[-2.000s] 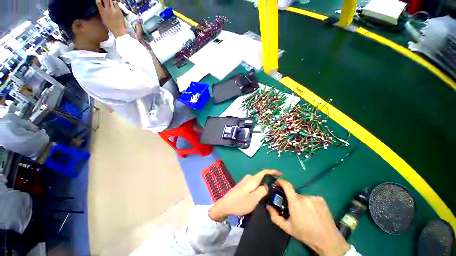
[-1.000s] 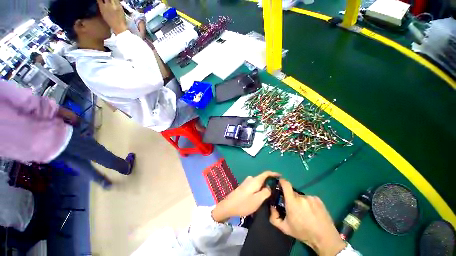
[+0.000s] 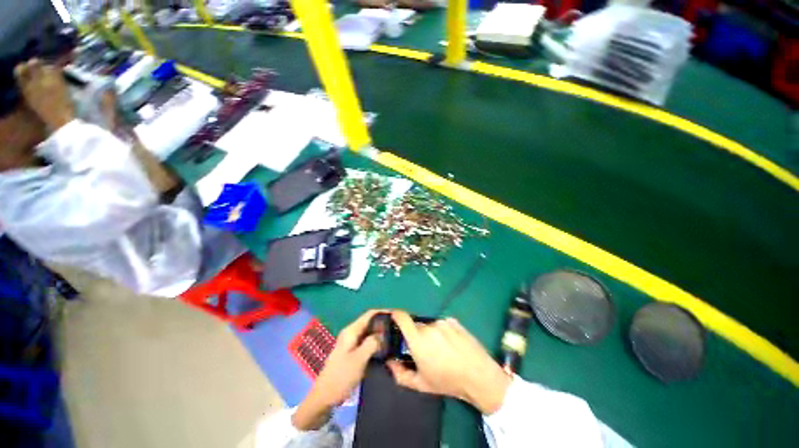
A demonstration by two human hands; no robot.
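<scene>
A black device housing [image 3: 399, 409] is held over the bench's near edge at the bottom centre. My left hand [image 3: 352, 357] grips its upper end from the left, fingers at the dark rounded end. My right hand [image 3: 447, 360] grips the same end from the right, thumb and fingers over the compartment. The compartment is mostly hidden by my fingers; only a small light-blue bit shows. The electric screwdriver [image 3: 515, 332] lies to the right of my right hand, with a yellowish band. The picture is slightly blurred.
Two round dishes of screws [image 3: 572, 305] lie at the right. A wire harness pile [image 3: 412, 229] lies beyond my hands. Two black housings [image 3: 302, 259] and a blue bin [image 3: 236, 207] are left of it. A person in white [image 3: 105, 206] sits at left, by a red stool [image 3: 241, 295].
The view has turned right, so the bench items appear further left and both dishes show fully. The walking person in pink is out of view. Both hands still hold the housing's end.
</scene>
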